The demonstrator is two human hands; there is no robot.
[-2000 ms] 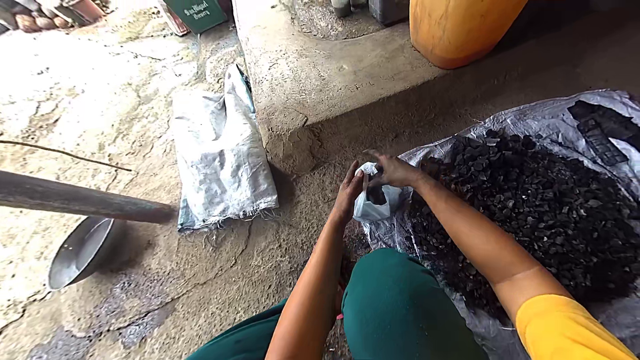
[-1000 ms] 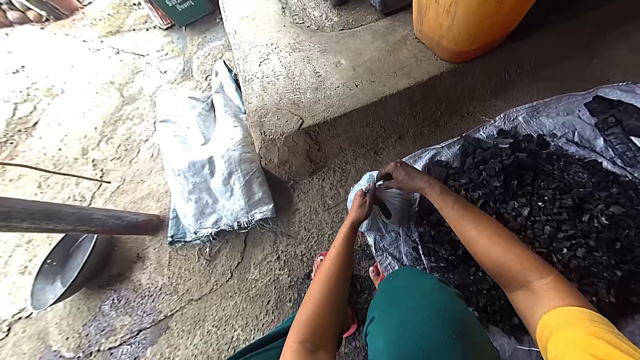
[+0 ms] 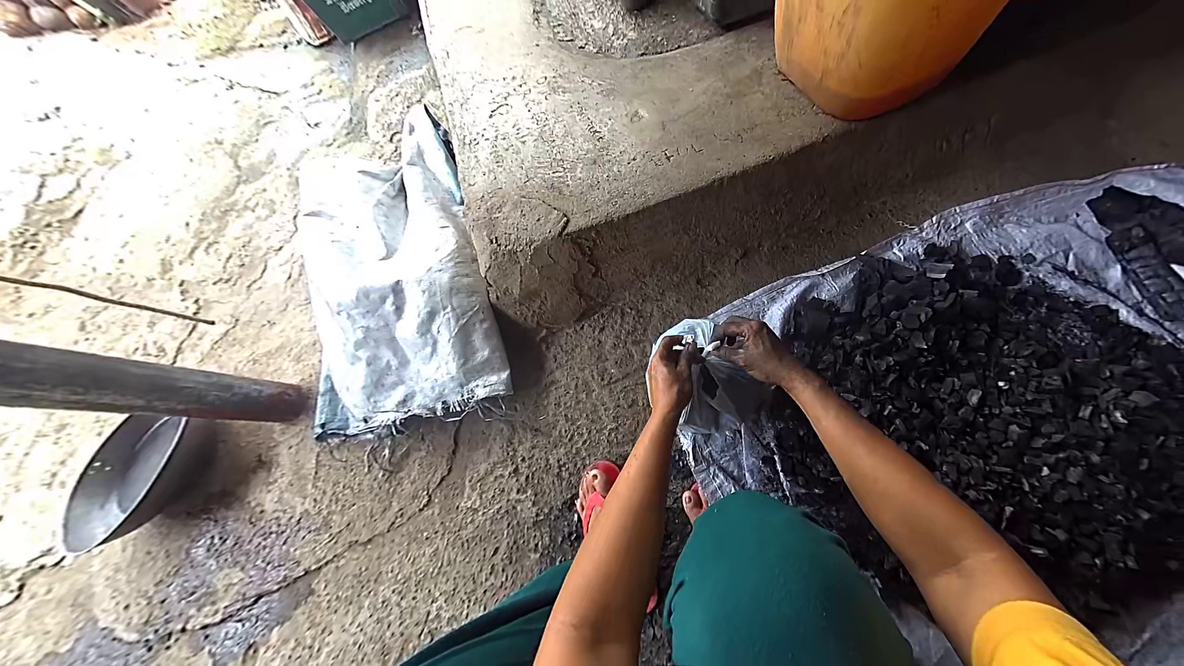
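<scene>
Between my feet and the charcoal pile, a small translucent plastic bag (image 3: 721,398) with dark contents is held by its top in both hands. My left hand (image 3: 672,375) pinches one twisted end of the bag's mouth. My right hand (image 3: 754,351), darkened with soot, grips the other end close beside it. The fingertips nearly meet, and the exact hold is partly hidden. Broken charcoal (image 3: 999,407) is heaped to the right on a spread grey woven plastic sheet (image 3: 1008,213), whose near corner lies under the bag.
A folded white woven sack (image 3: 398,296) lies on the concrete floor beside a raised concrete ledge (image 3: 629,139). An orange plastic container (image 3: 879,55) stands on the ledge. At left are a dark pole (image 3: 139,381), a metal basin (image 3: 120,481) and a thin stick (image 3: 106,298).
Two seconds ago the bag's mouth was held wider between my hands; now its top is gathered into twisted ends, one in each hand. The view has shifted slightly.
</scene>
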